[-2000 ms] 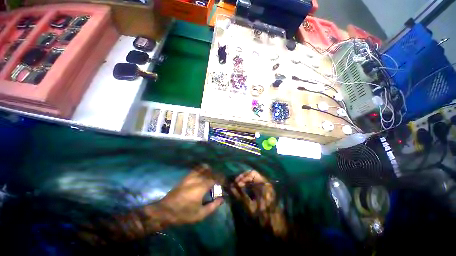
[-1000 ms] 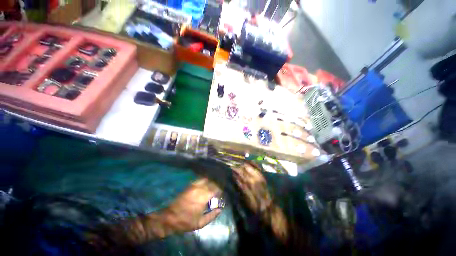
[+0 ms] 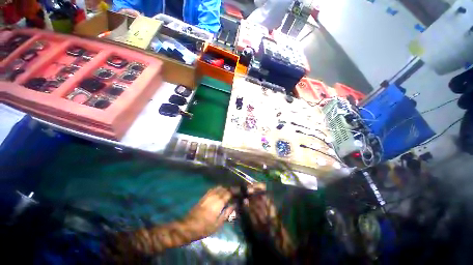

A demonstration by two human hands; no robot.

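Note:
My left hand (image 3: 210, 211) is at the lower centre over the green mat. Its fingertips hold a small watch unit (image 3: 232, 216), which shows only as a pale shiny spot with a dark edge. My right hand (image 3: 263, 209) is just right of it, dark and blurred. A thin silver tool (image 3: 242, 175) shows at the top of my right fingers; whether they grip it cannot be told. The narrow parts box (image 3: 199, 150) and the wooden parts board (image 3: 249, 150) lie beyond my hands.
The pink compartment tray (image 3: 116, 121) with dark units is at left, with several dark rounded pieces (image 3: 170, 109) beside it. An orange bin (image 3: 218, 71) is behind. A power supply (image 3: 338, 124) with cables is at right. A blue-clad person (image 3: 207, 14) is at the top.
The view has shifted, showing more of the bench behind. My right hand has moved up towards the tool row, and a silver tool now shows at its fingers. My left hand still holds the unit.

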